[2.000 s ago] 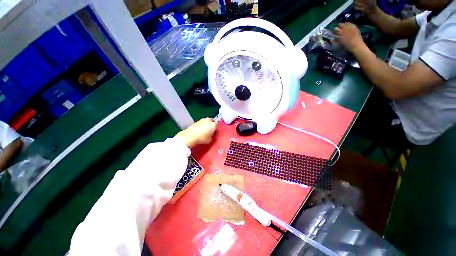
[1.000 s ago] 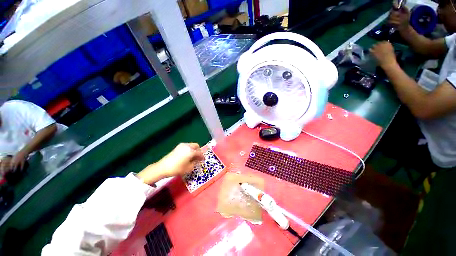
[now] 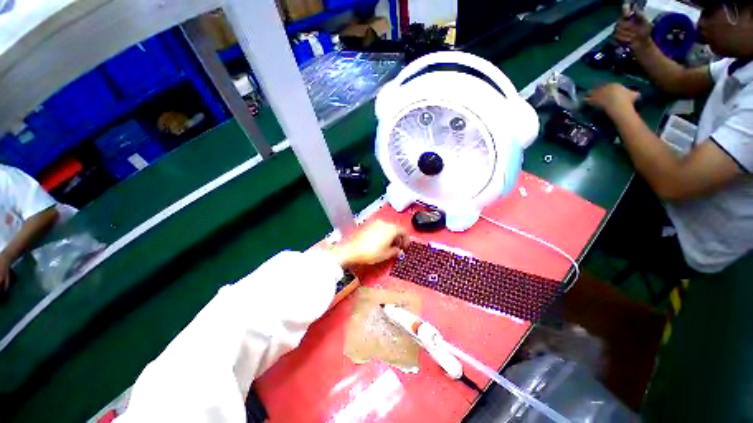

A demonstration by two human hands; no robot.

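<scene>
My left hand (image 3: 376,244) reaches in from the lower left in a white sleeve. Its fingertips are pinched at the left end of a dark perforated-looking strip (image 3: 479,279); whether they hold a small piece cannot be told. The small parts box (image 3: 347,282) is mostly hidden under my wrist, with part of its orange rim showing. A white and orange glue gun (image 3: 425,335) lies with its dark nozzle over a tan square sheet (image 3: 359,339). My right hand is not in view.
A white fan (image 3: 450,144) stands behind the strip, a black mouse-like object (image 3: 428,219) at its base. A white post (image 3: 289,107) rises left of it. A cable and hose cross the red mat (image 3: 561,202). Other workers sit at right and far left.
My left hand moved from the fan's base to the parts box, then right to the strip's left end. The box is covered again. The view shifted; the neighbour's hand moved slightly.
</scene>
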